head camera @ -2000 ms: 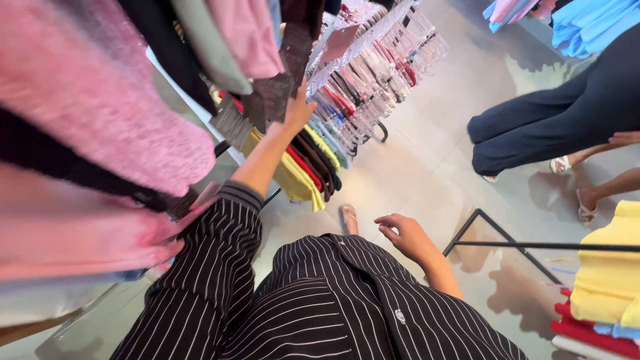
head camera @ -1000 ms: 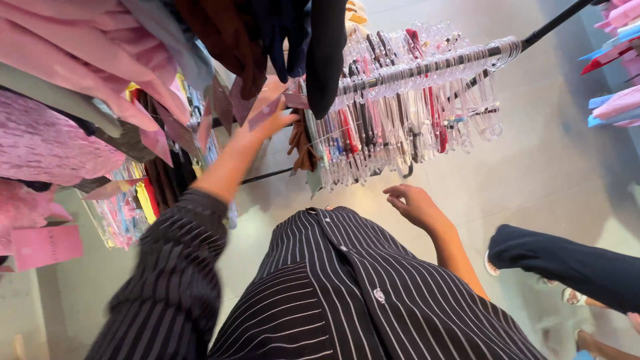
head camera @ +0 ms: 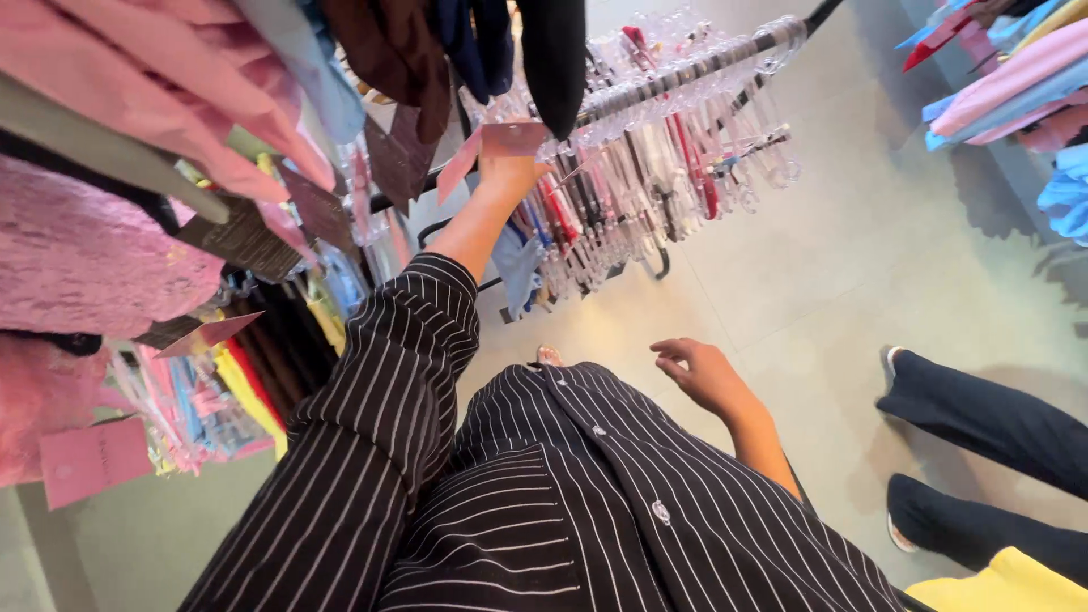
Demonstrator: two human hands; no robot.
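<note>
My left hand (head camera: 510, 180) reaches up among the hanging garments, with a pink hang tag (head camera: 513, 138) over its fingers; whether it grips anything is hidden. Just above it hang a black garment (head camera: 554, 64), a navy one (head camera: 484, 51) and a brown one (head camera: 395, 59). Beyond the hand, a metal rail (head camera: 680, 75) bears many clear plastic hangers with small straps and pieces on them. My right hand (head camera: 699, 372) hangs in front of my striped shirt, fingers loosely curled and apart, with nothing in it.
Pink clothes (head camera: 110, 255) with several tags crowd the left side. Folded pink and blue garments (head camera: 1020, 81) lie at the upper right. Another person in dark trousers (head camera: 986, 416) stands at the right on the tiled floor (head camera: 790, 314). Yellow cloth (head camera: 1003, 586) shows at the lower right corner.
The view has turned since two seconds ago. My left hand was beside hanging yellow and red garments and is now below the black and navy ones. My right hand stays free.
</note>
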